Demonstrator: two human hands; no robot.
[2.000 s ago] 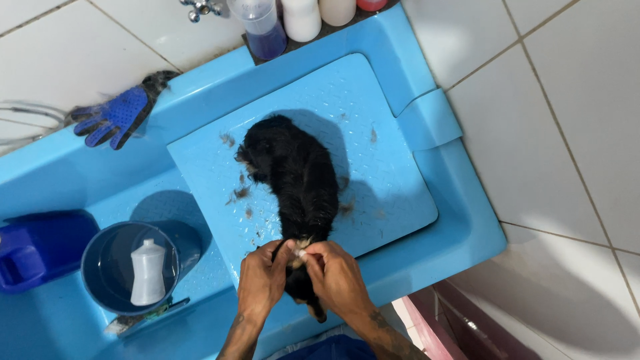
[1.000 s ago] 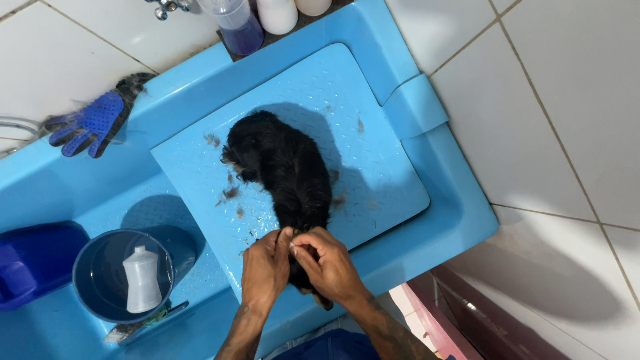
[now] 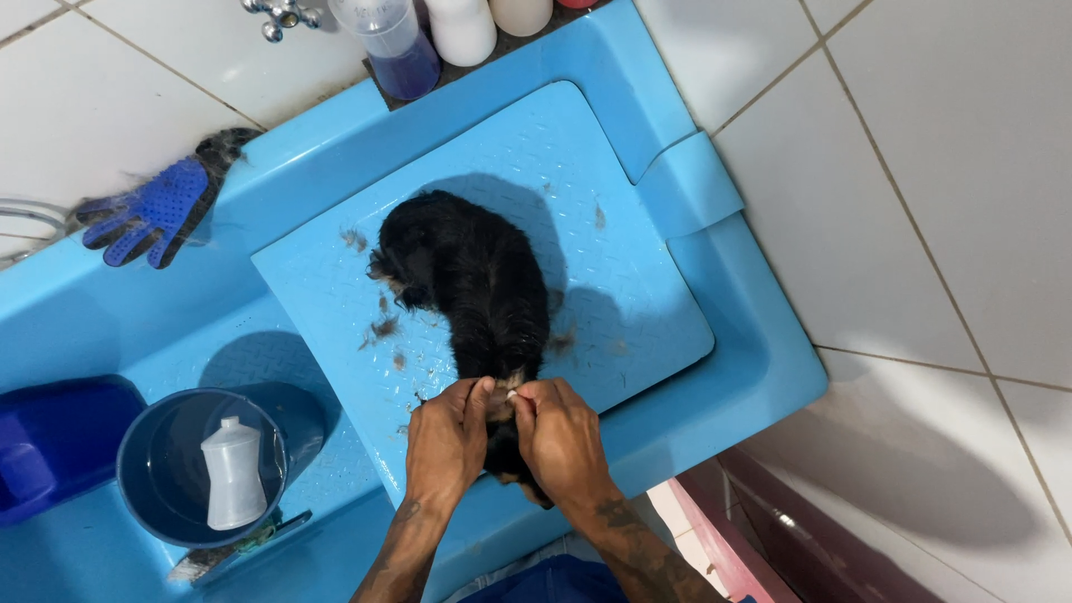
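Observation:
A small black dog with tan markings [image 3: 490, 276] is on a light blue textured platform in a blue tub, its head end toward me. My left hand [image 3: 448, 435] pinches the tan part near its head between thumb and fingers. Close beside it, my right hand [image 3: 561, 435] has a small white wad, perhaps cotton, between thumb and forefinger, against the same part. Loose tufts of fur [image 3: 383, 328] lie on the platform [image 3: 620, 251] around the dog.
A blue grooming glove [image 3: 155, 209] with fur on it hangs over the tub's far rim [image 3: 310, 130]. To the left are a dark blue bucket [image 3: 134, 456] holding a white plastic bottle [image 3: 232, 473], and a blue container [image 3: 63, 444]. Bottles [image 3: 461, 33] and a faucet handle [image 3: 280, 17] are at the top.

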